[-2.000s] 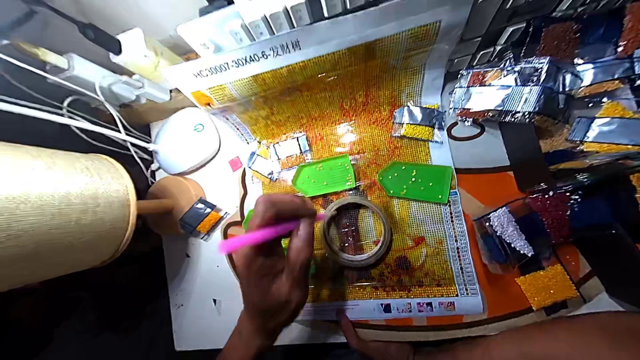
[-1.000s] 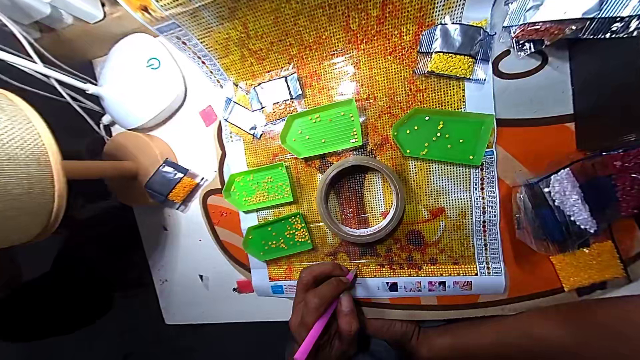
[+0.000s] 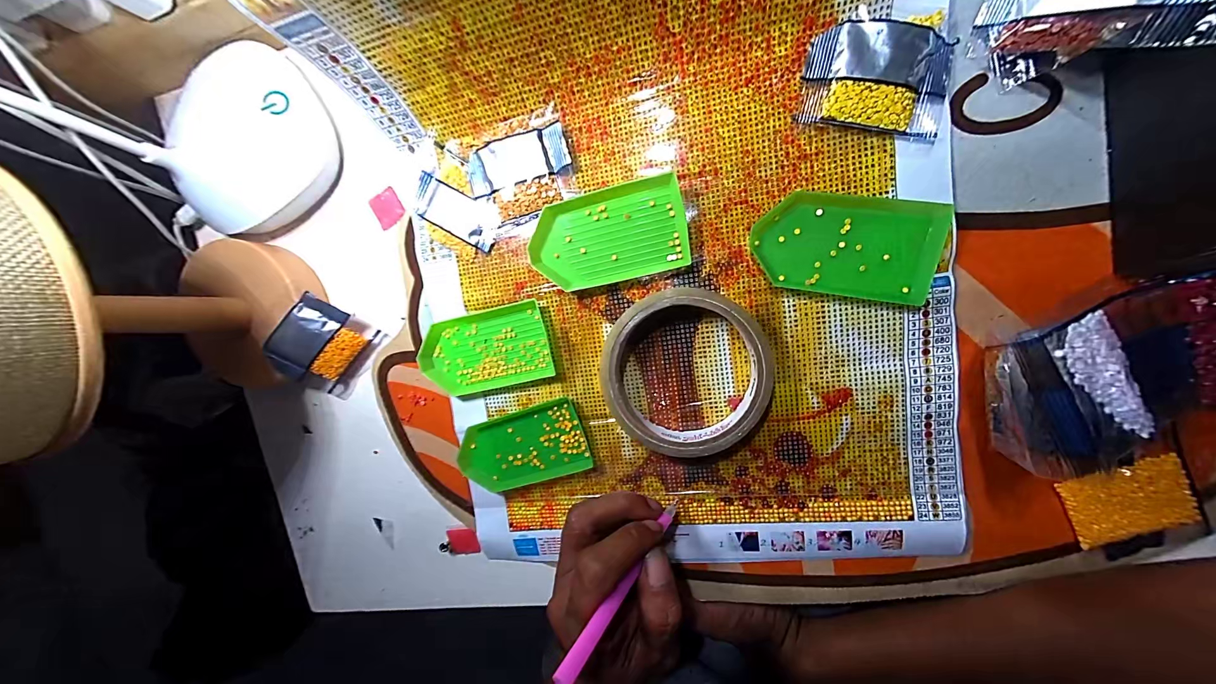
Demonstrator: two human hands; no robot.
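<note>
My left hand (image 3: 617,589) grips a pink drill pen (image 3: 603,622), its tip on the bottom rows of the diamond painting canvas (image 3: 779,370). My right hand (image 3: 746,622) lies just right of it at the canvas's lower edge, its fingers mostly hidden behind the left hand. Above them a roll of tape (image 3: 616,380) lies flat on the canvas. Green trays with small yellow and orange beads surround the roll: an upper one (image 3: 608,233), one at the right (image 3: 845,249), and two at the left (image 3: 486,350) (image 3: 527,445).
At the left are a white device with a power mark (image 3: 256,138), a lamp with a wooden stem (image 3: 171,313) and a bead packet (image 3: 318,342). More packets lie on the canvas (image 3: 869,81) and at the right (image 3: 1126,499). White cables run at the upper left.
My left hand with the pen has moved from beside the tape roll, over the left trays, down to the canvas's lower edge. The view has moved closer.
</note>
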